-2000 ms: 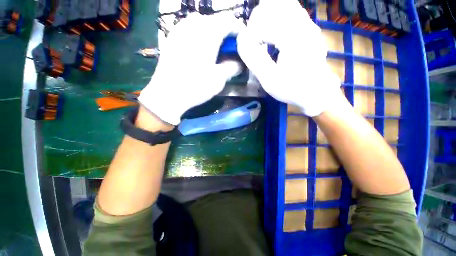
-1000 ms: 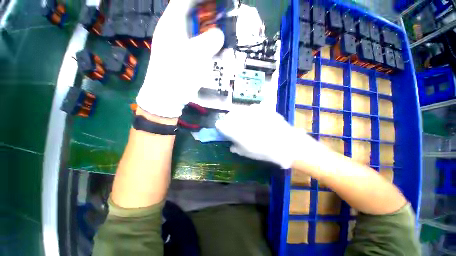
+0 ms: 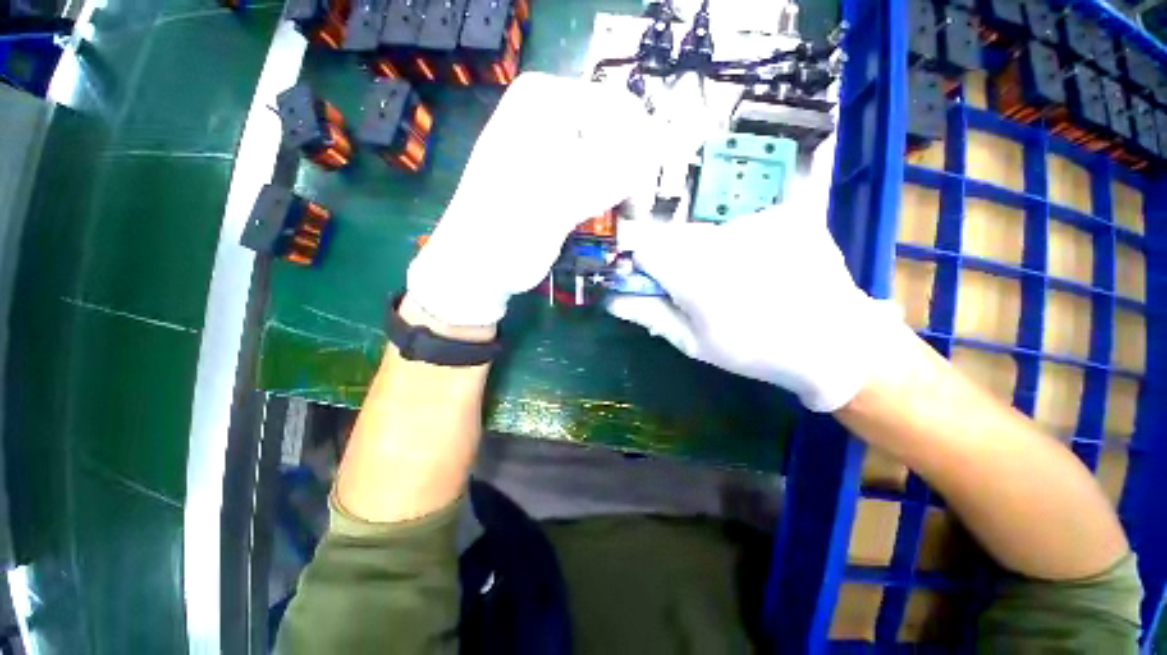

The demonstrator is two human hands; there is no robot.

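My left hand [image 3: 531, 192], in a white glove, holds a coil component [image 3: 593, 228] just in front of the fixture. Its orange winding shows between my hands, and thin leads stick out toward me. My right hand [image 3: 755, 288], also gloved, is closed beside the coil. A strip of the light-blue-handled tool [image 3: 636, 284] shows at its fingertips; the rest of the tool is hidden. The fixture's pale teal block [image 3: 745, 179] is uncovered behind my right hand.
A blue partitioned tray [image 3: 881, 166] stands at right, with coils in its far cells. Several coils [image 3: 442, 36] stand in a row at upper left, with looser ones [image 3: 288, 224] near the pale rail [image 3: 233, 333]. Black cables [image 3: 691, 51] run over the fixture plate. A green conveyor is at far left.
My left hand has brought the coil down and nearer to me. My right hand has moved from the bench up to the coil with the light-blue-handled tool. The view has shifted left.
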